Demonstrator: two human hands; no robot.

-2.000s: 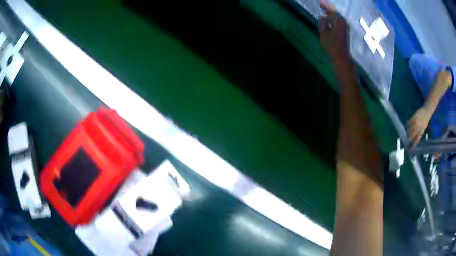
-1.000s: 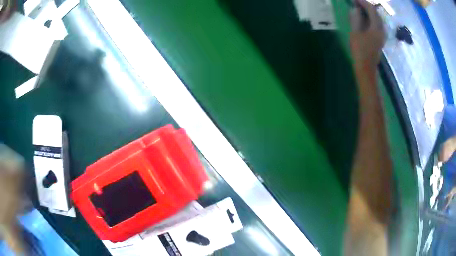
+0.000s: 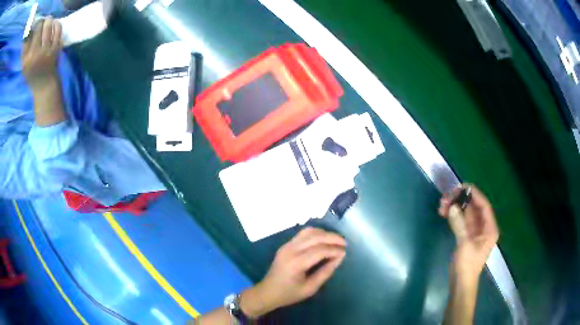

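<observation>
My right hand (image 3: 472,222) is at the bench's white edge strip, with a small black accessory (image 3: 463,198) between its fingertips. My left hand (image 3: 306,263), with a wristwatch, is curled low over the dark-green bench; a dark spot shows between its fingers, and I cannot tell if it holds anything. Just beyond its fingertips another black accessory (image 3: 344,202) lies against overlapping white retail boxes (image 3: 267,193). The boxes carry a black product picture and a dark text band. A red plastic case (image 3: 305,95) with a dark rectangular panel rests against their upper side.
Another white retail box (image 3: 172,95) lies left of the red case. A co-worker in blue (image 3: 70,120) sits at upper left on a red stool (image 3: 130,203), a hand at white card. White items (image 3: 486,28) lie beyond the edge strip (image 3: 388,105). Blue floor (image 3: 121,273) shows at lower left.
The view has shifted, so the red case and boxes appear higher and further right. My right hand has come back from the far surface and now holds a black accessory. My left hand has entered view.
</observation>
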